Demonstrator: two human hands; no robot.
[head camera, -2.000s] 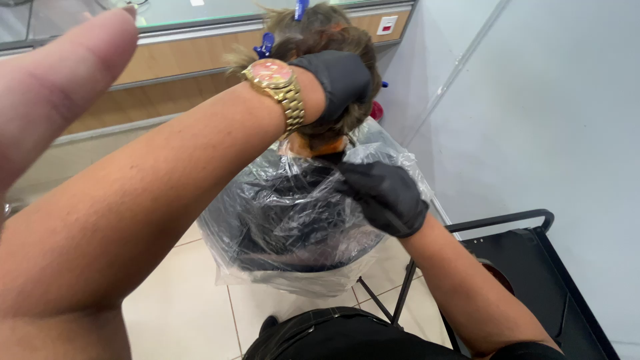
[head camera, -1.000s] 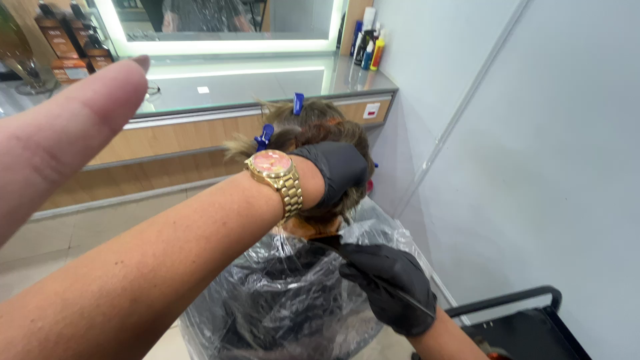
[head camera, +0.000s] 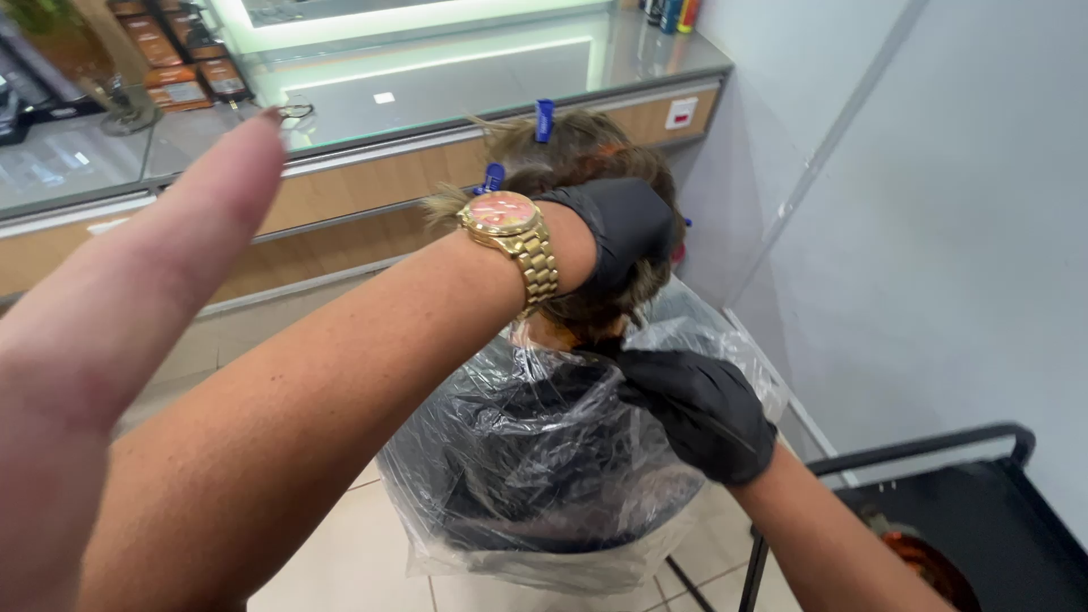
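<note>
My left hand (head camera: 629, 229), in a black glove with a gold watch (head camera: 501, 212) at the wrist, grips hair (head camera: 650, 285) at the back of a seated person's head; its fingertips are hidden. Blue clips (head camera: 544, 121) hold other hair higher up. Just below, at the nape (head camera: 552, 331), orange-brown colour shows on skin and hair. My gloved right hand (head camera: 705, 408) is closed around a black tool (head camera: 599, 347), apparently a tint brush, whose end meets the nape. Clear plastic cape (head camera: 544, 476) covers the person's shoulders and back.
Another bare hand (head camera: 161, 263) looms blurred at the left, close to the camera. A glass-topped counter (head camera: 459, 85) with a drawer front stands beyond the head. At lower right is a black trolley (head camera: 960, 510) holding a bowl with orange-brown contents (head camera: 926, 565), partly hidden by my forearm.
The view has tilted up since the oldest frame, bringing more counter into sight. Both gloved hands remain around the back of the head and nape.
</note>
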